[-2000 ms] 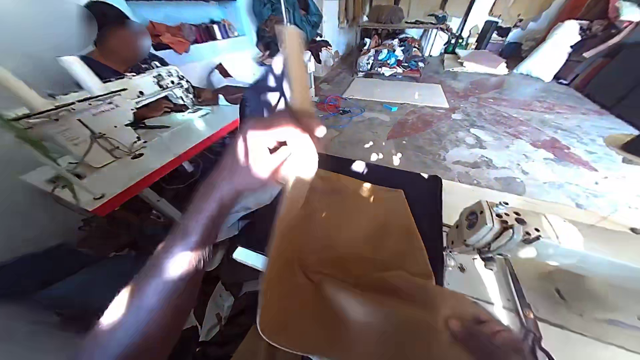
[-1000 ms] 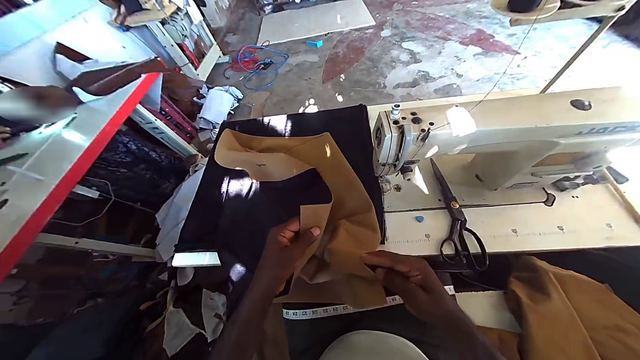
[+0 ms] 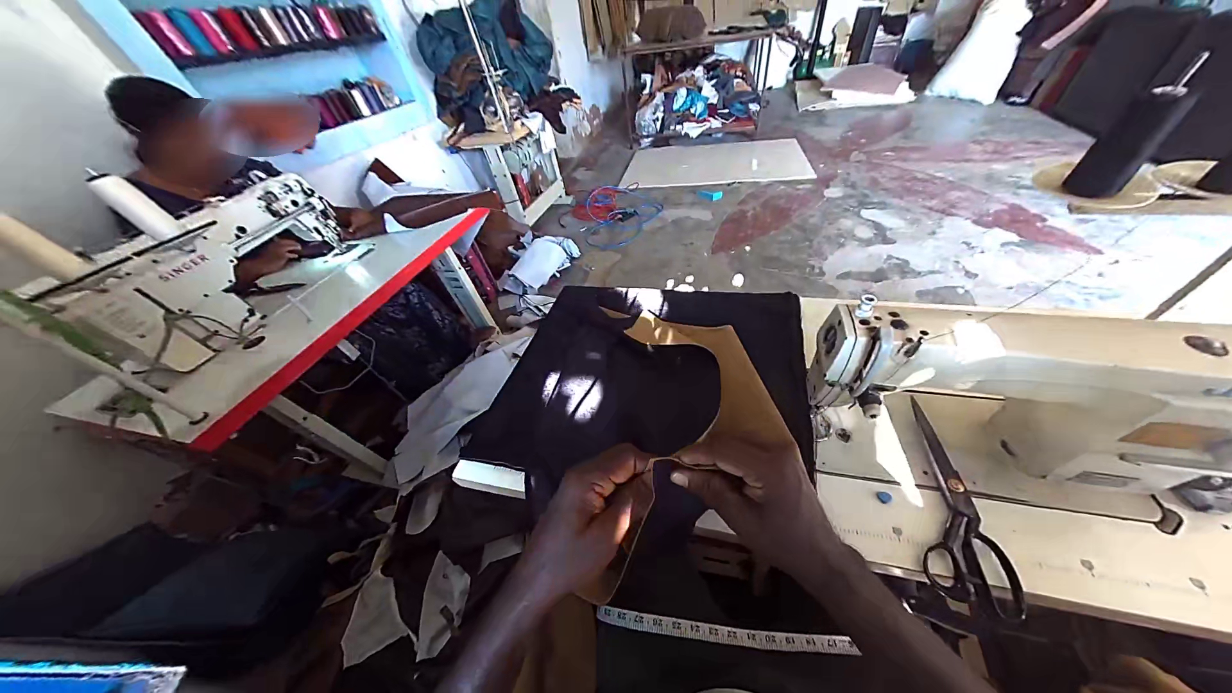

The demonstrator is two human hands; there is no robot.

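Both hands pinch the edge of a tan fabric piece (image 3: 746, 385) close together, just above my lap. My left hand (image 3: 602, 515) grips it on the left, with part of the cloth hanging below the fingers. My right hand (image 3: 756, 491) grips the edge beside it, thumb and index finger together. The rest of the tan piece curves over black fabric (image 3: 626, 385) at the left end of the sewing table. A white tape measure (image 3: 722, 632) lies across dark cloth below the hands. Right of them, black-handled fabric shears (image 3: 962, 520) rest beside the sewing machine (image 3: 1088, 375).
A person (image 3: 183, 154) works at another sewing machine (image 3: 192, 279) on a red-edged table (image 3: 356, 322) at the left. Fabric scraps (image 3: 375, 611) lie low at the left. A small blue piece (image 3: 884, 498) sits on the machine bed. Thread cones (image 3: 1131, 144) stand at the upper right.
The hands have come closer together, and the tan fabric now lies in a different shape, its edge pinched between them. The view has tilted up since one second ago.
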